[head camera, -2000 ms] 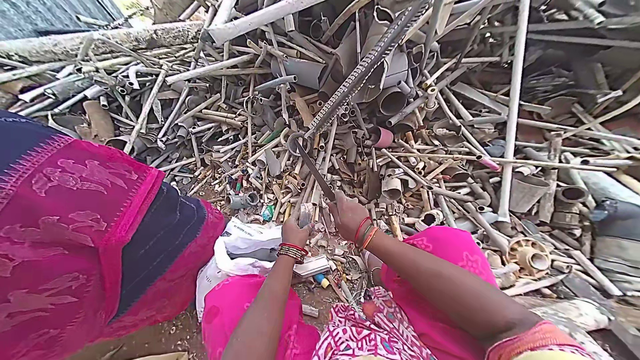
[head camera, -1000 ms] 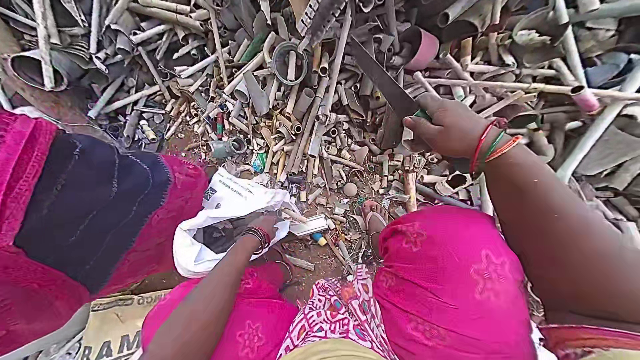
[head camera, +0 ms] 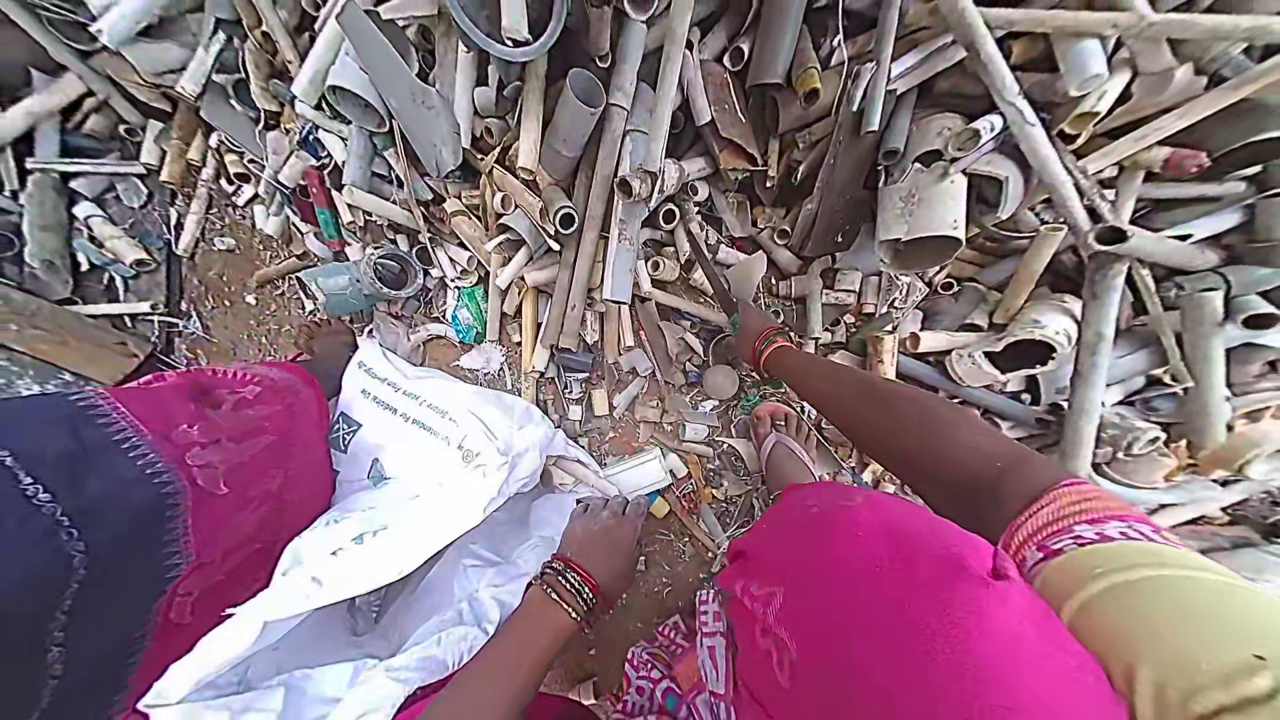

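My right hand reaches down into a heap of scrap plastic pipes, its fingers closed round the handle end of a long dark blade that points up and left among the pieces. Wearing several bangles, my left hand rests at the right edge of a white woven sack; its fingers point down near a pale pipe piece and a white rectangular piece. Whether it grips anything is not visible. The sack lies with its mouth spread, and a grey piece shows inside.
Pipes and fittings cover the ground ahead, with a long grey pipe on the right. A wooden plank lies at the left. My sandalled foot is among small scraps, and pink and dark blue cloth lies left of the sack.
My right hand has lowered the blade into the scrap. My left hand, inside the sack one second ago, is now at its right edge. The view has shifted closer to the heap.
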